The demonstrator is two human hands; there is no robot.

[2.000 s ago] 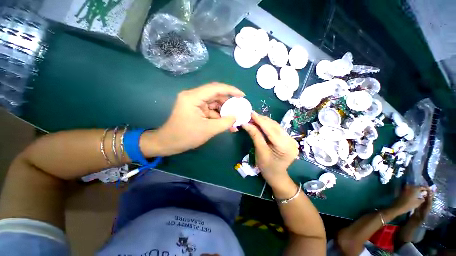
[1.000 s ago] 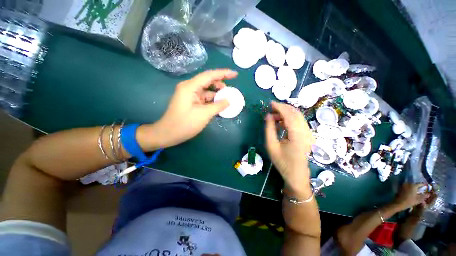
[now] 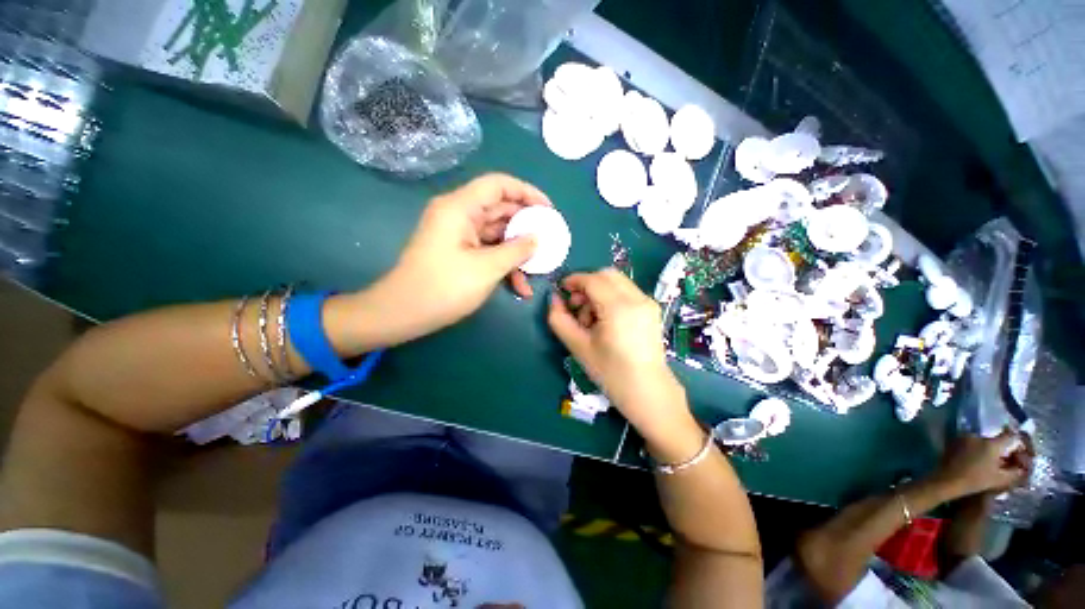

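My left hand [image 3: 446, 264], with a blue band on the wrist, holds a white plastic disc [image 3: 539, 239] between thumb and fingers over the bench. My right hand [image 3: 609, 333] is just right of and below the disc, not touching it. Its thumb and forefinger are pinched at a tiny dark part [image 3: 560, 286], too small to make out well. A few tiny metal parts [image 3: 620, 251] lie on the bench to the right of the disc. A wired subassembly [image 3: 583, 406] lies partly hidden behind my right hand.
Loose white discs [image 3: 621, 179] lie behind. A large pile of wired subassemblies [image 3: 773, 321] is at right. A bag of metal parts [image 3: 399, 110] and a carton [image 3: 286, 71] with green strips stand at back left. Another person's hands [image 3: 993, 462] work at the far right.
My right hand first moved away from the disc to the right, then came back left towards it with fingertips pinched. The disc in my left hand has shifted slightly left and up.
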